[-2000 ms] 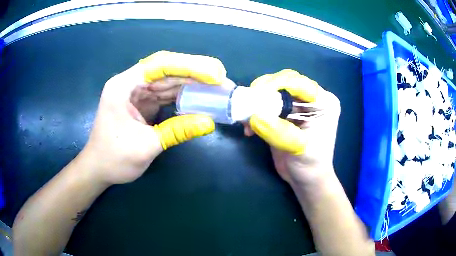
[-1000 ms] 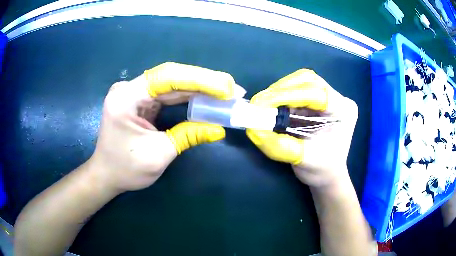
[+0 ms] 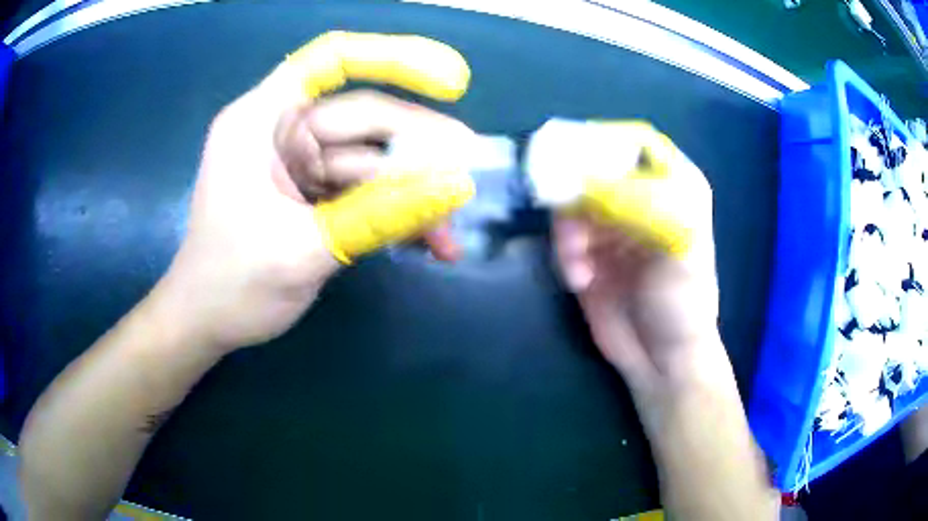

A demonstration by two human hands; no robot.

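Observation:
My left hand (image 3: 275, 204) wears yellow finger cots on thumb and index finger. Its index finger is raised, and its thumb and other fingers hold a clear cover (image 3: 490, 193), which is blurred. My right hand (image 3: 646, 234), also in yellow cots, holds a white wired unit (image 3: 560, 161) just right of the cover. The unit's white end faces the cover; its black end and wires are mostly hidden by my fingers. Blur hides whether the two parts touch.
A blue bin (image 3: 804, 285) heaped with white units with black parts and wires stands at the right. A white rail (image 3: 692, 63) curves along the far edge of the dark bench (image 3: 438, 407). The green belt (image 3: 748, 25) lies beyond it. Part of a person's arm (image 3: 915, 438) shows lower right.
The white unit and the clear cover, lined up end to end before, are now tilted and blurred. My left index finger has lifted off the cover. My right hand has turned.

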